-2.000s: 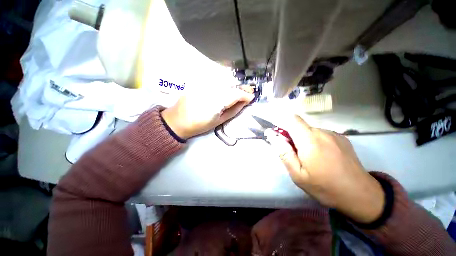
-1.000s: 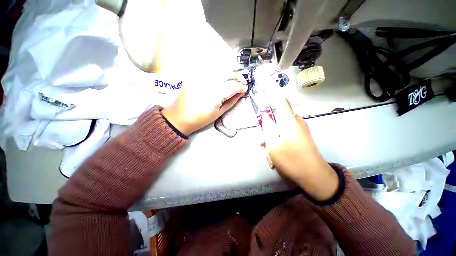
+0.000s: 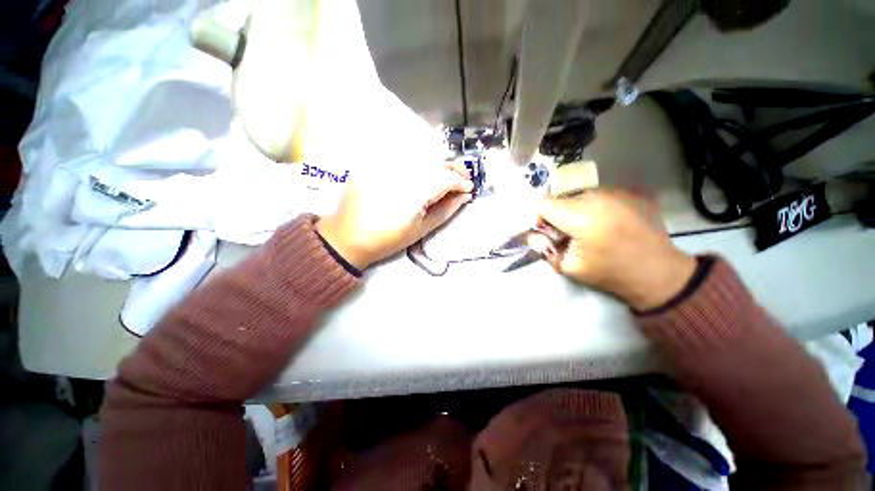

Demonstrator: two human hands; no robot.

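Note:
The white fabric piece [image 3: 461,230] lies overexposed below the presser foot [image 3: 472,142]. A dark binding [image 3: 429,264] runs along its edge and curls into a loop. My left hand [image 3: 389,211] pinches the fabric just left of the needle, with a small dark label [image 3: 475,175] at its fingertips. My right hand [image 3: 604,240] is right of the needle, partly blurred, and holds the thread snips [image 3: 525,254]. Their blades point left beside the binding's thin line. The snips' handles are mostly hidden in the hand.
The machine head [image 3: 413,58] spans the top. A ribbed cream cylinder [image 3: 576,177] stands above my right hand. Black scissors [image 3: 715,163] and a black label [image 3: 792,217] lie right. A white fabric heap [image 3: 125,125] and a cream cone [image 3: 264,86] are left.
The snips first swung up near the needle, then moved back down and right, with blades now pointing left. My left hand stays at the fabric. The camera view has shifted.

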